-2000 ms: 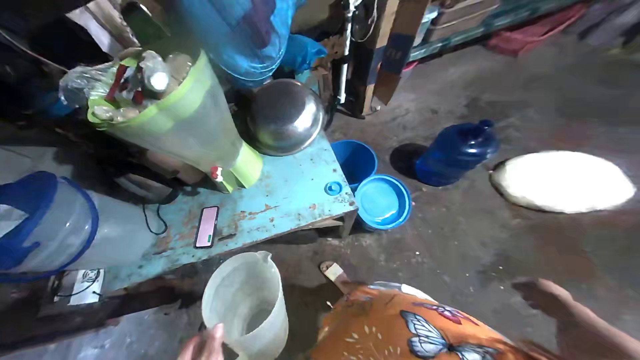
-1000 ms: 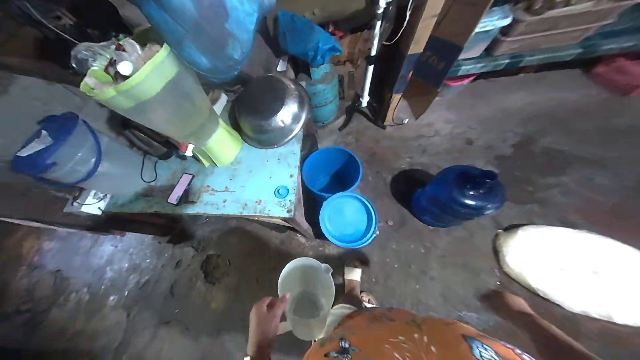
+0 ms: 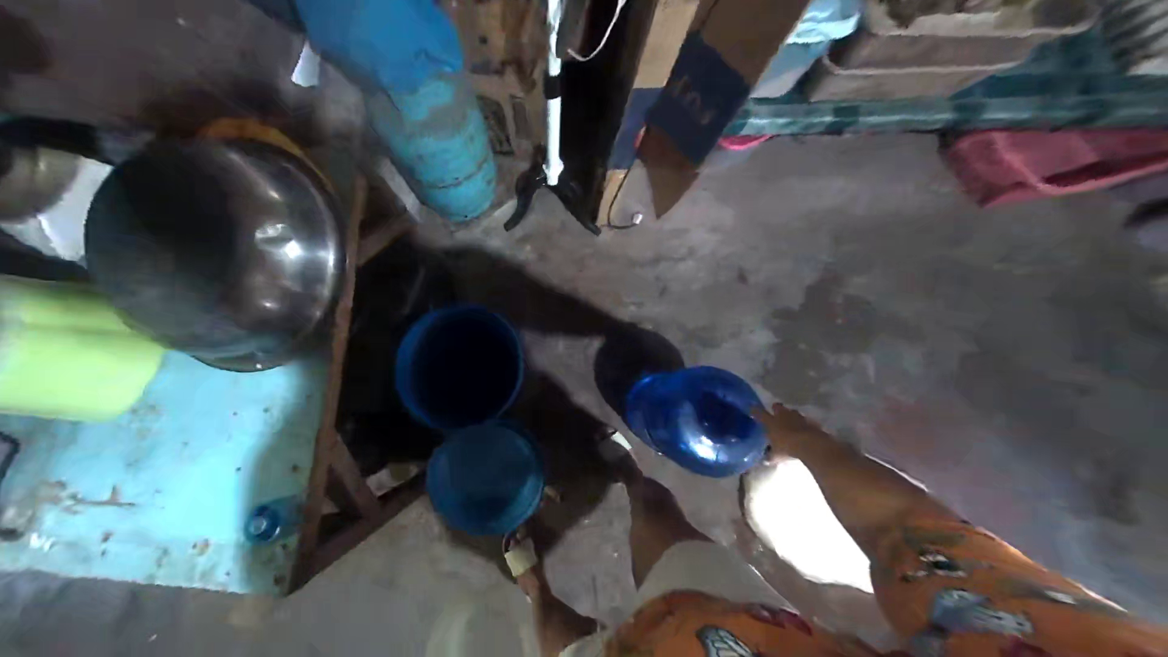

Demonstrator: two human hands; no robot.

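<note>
My right hand (image 3: 789, 443) reaches down to the neck end of a translucent blue plastic water jug (image 3: 698, 420), its fingers closed around the neck; the fingertips are partly hidden. The jug is on the concrete floor, its neck end towards my hand. My left hand is out of view. Left of the jug are a dark blue open bucket (image 3: 459, 367) and, touching it nearer to me, a lighter blue round tub or lidded bucket (image 3: 485, 478). A large white oval object (image 3: 803, 520) lies partly hidden behind my right forearm.
A worn turquoise table (image 3: 182, 474) at left holds a steel bowl (image 3: 219, 251), a lime-green container base (image 3: 73, 351) and a small blue cap (image 3: 264, 524). A turquoise cylinder (image 3: 447, 164), white stand (image 3: 553, 109) and cardboard (image 3: 703, 100) stand behind. My sandaled feet (image 3: 520, 555) are near the buckets.
My right hand has moved from beside the white oval object to the blue jug's neck. My left hand, earlier at a translucent pitcher, has left the view. The view has shifted closer to the jug.
</note>
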